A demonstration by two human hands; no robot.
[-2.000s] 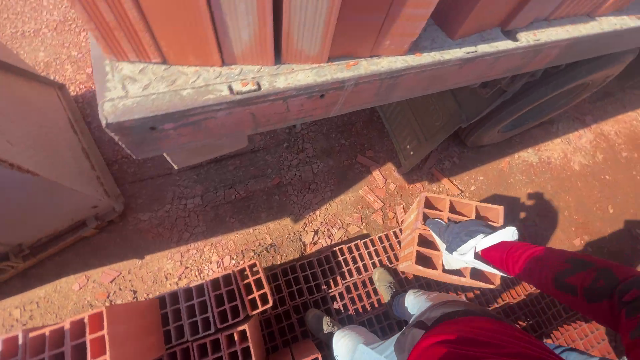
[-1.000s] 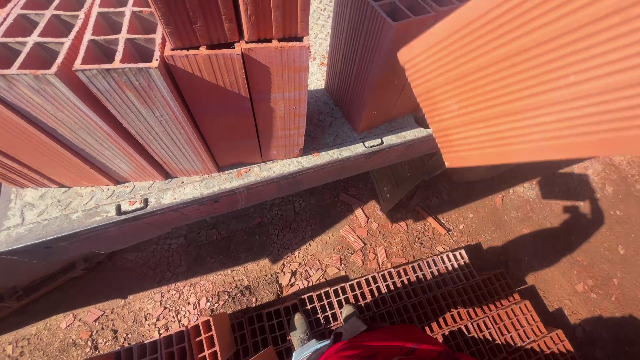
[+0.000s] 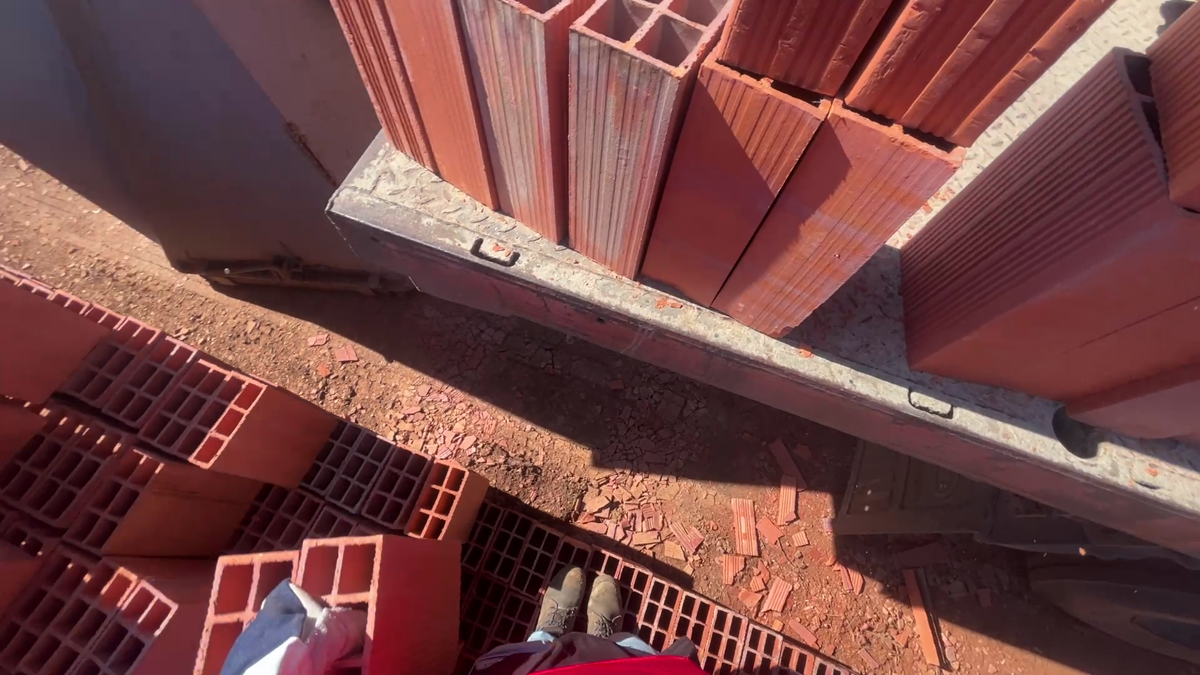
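Observation:
My left hand (image 3: pixel 281 626), in a grey-blue and whitish glove, is at the lower left, its fingers at the open cells of a hollow clay brick (image 3: pixel 412 600). That brick has a smooth red side facing right; another hollow brick (image 3: pixel 246 583) is directly on its left. The glove hides part of both cell faces, and how deep the fingers reach cannot be seen. My right hand is out of view. Stacked hollow bricks (image 3: pixel 202 412) lie close beyond my left hand.
My boots (image 3: pixel 581 600) stand on a layer of hollow bricks (image 3: pixel 506 553). Ahead runs a metal truck bed (image 3: pixel 600 291) carrying upright bricks (image 3: pixel 619 141). Broken brick pieces (image 3: pixel 750 534) litter the dirt between. A large metal panel (image 3: pixel 216 122) is at the upper left.
The view has swung left. The large brick close at the upper right one second ago is no longer there. My left hand has come into view at the lower left, at bricks.

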